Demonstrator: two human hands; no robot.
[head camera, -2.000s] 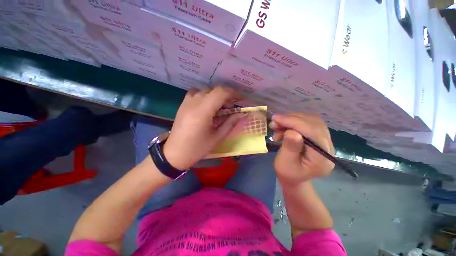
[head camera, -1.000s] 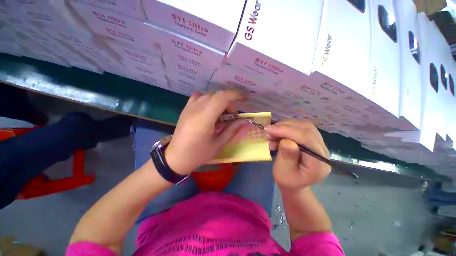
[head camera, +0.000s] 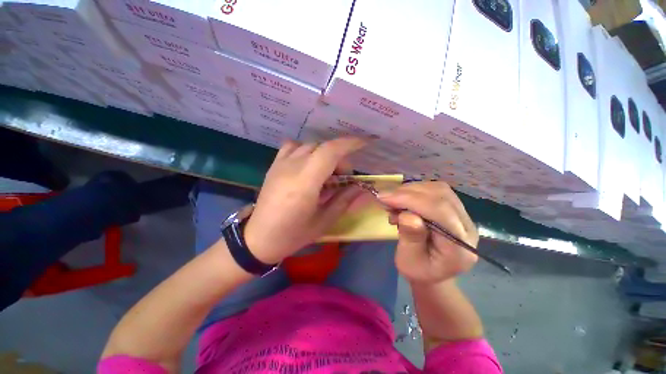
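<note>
My left hand (head camera: 296, 201) holds a yellow sticker sheet (head camera: 369, 224) above my lap. The sheet's top edge is curled, and dark marks show near the fingers. My right hand (head camera: 436, 232) grips a thin dark tweezers or pen (head camera: 456, 239); I cannot tell which. Its front end reaches the upper part of the sheet close to my left fingers, and its other end sticks out to the lower right. Whether a sticker is on its end is too small to tell.
White smartwatch boxes (head camera: 398, 51) are stacked in rows on the green workbench (head camera: 212, 157) just beyond my hands. A red stool (head camera: 314, 264) is under me. Another person's dark-clothed leg (head camera: 80, 219) and a red stool (head camera: 87, 266) are at left.
The right hand's tool has moved left onto the sheet near my left fingers. The sheet's upper part is now more folded over. The view has shifted, showing more box tops at right.
</note>
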